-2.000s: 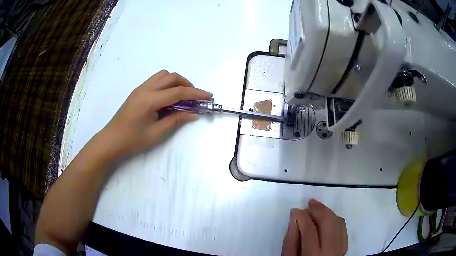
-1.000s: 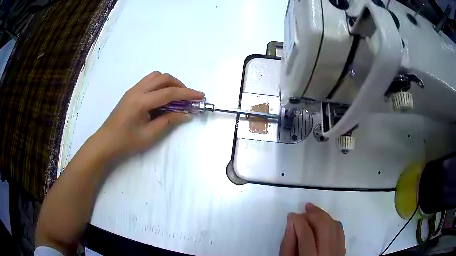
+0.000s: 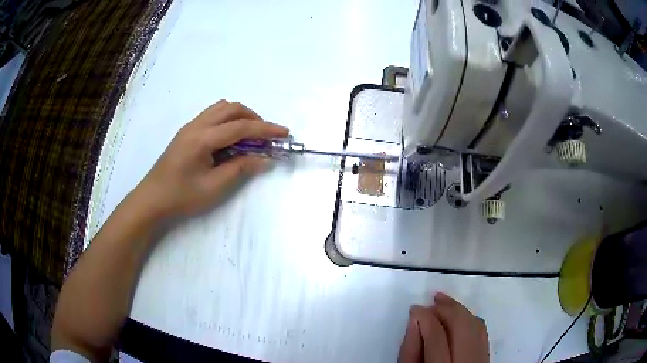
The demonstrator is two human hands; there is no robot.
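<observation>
My left hand [image 3: 213, 159] is shut on the clear purple handle of a screwdriver [image 3: 333, 152]. Its thin silver shank points right, over the tan patch [image 3: 372, 176] on the slide plate. The tip is by the presser foot area, under the left end of the white machine head [image 3: 440, 85]; its exact contact point cannot be told. The round needle plate [image 3: 429, 183] lies just right of it. My right hand [image 3: 447, 331] rests on the table at the bottom, cut off by the frame edge. Its fingers are curled together, and no object shows in it.
The machine arm [image 3: 610, 92] fills the upper right, with cream knobs [image 3: 493, 208] low beside it. A yellow tape roll [image 3: 576, 278], a dark phone [image 3: 624, 269], green scissor handles [image 3: 606, 330] and a black thread stand at the lower right. Dark plaid cloth [image 3: 71, 120] lies left.
The screwdriver shank has tilted slightly, its tip end now higher over the tan patch. The machine sits slightly shifted in view. My right hand has barely moved.
</observation>
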